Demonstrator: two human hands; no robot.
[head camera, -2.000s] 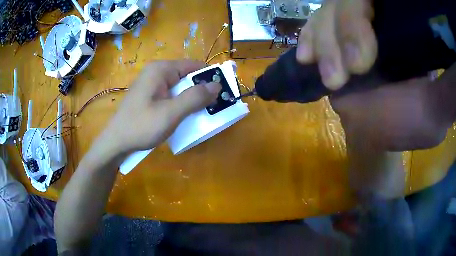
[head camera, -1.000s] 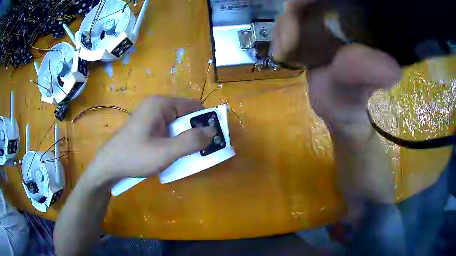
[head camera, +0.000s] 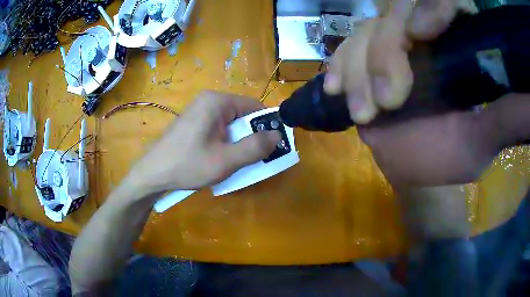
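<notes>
My left hand (head camera: 203, 145) holds a white camera housing (head camera: 250, 174) on the table, with the thumb pressing on its black LED board (head camera: 273, 134). A white antenna (head camera: 174, 200) sticks out below my left hand. My right hand (head camera: 389, 81) grips a black electric screwdriver (head camera: 325, 104) that points left. Its nose is at the upper right corner of the LED board. The bit and any screw cannot be made out, so contact is unclear.
The orange table (head camera: 331, 214) has a curved front edge. A screw feeder (head camera: 299, 43) stands behind the housing. Several wired housings (head camera: 61, 177) lie at left. A dark pile of LED boards (head camera: 46, 26) is at the far upper left.
My right hand has brought the screwdriver from the feeder area back down to the LED board. My left hand keeps its hold on the housing. The whole view has shifted somewhat.
</notes>
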